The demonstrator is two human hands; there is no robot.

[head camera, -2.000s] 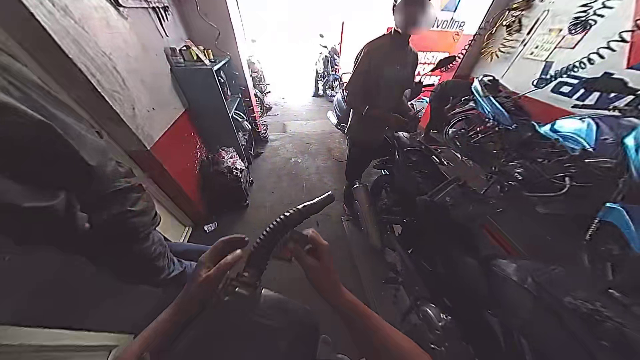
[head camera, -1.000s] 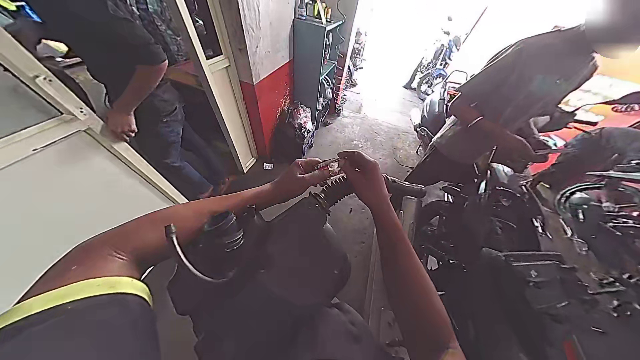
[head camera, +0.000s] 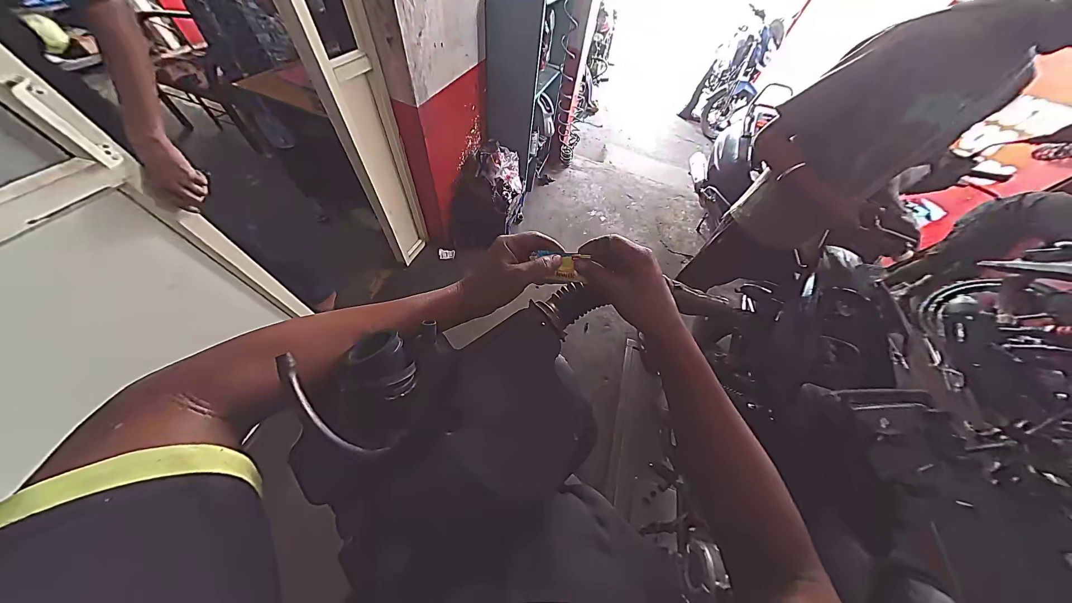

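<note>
My left hand [head camera: 511, 272] and my right hand [head camera: 624, 272] meet at mid-view, pinching a small yellow and blue packet [head camera: 568, 268] between their fingertips. Just below the hands, a black corrugated hose [head camera: 578, 306] runs from the clamped end of a large black plastic housing [head camera: 477, 419], which looks like an airbox and rests at my lap. Under my left forearm is the housing's round ribbed rubber duct [head camera: 381, 364]. Beside it, a thin bent tube [head camera: 306, 402] sticks up. My right hand partly hides the hose.
At left a person's hand [head camera: 176, 176] rests on a cream door frame [head camera: 226, 247]. Another person [head camera: 879, 109] bends over motorcycle parts at right. A partly stripped motorcycle [head camera: 846, 335] is close to my right arm. A shelf unit [head camera: 511, 92] and a plastic bag [head camera: 498, 180] stand ahead by the red wall.
Two seconds ago my hands were at the corrugated hose; now they hold the small packet above it. The person at right has bent forward. The view has swung noticeably.
</note>
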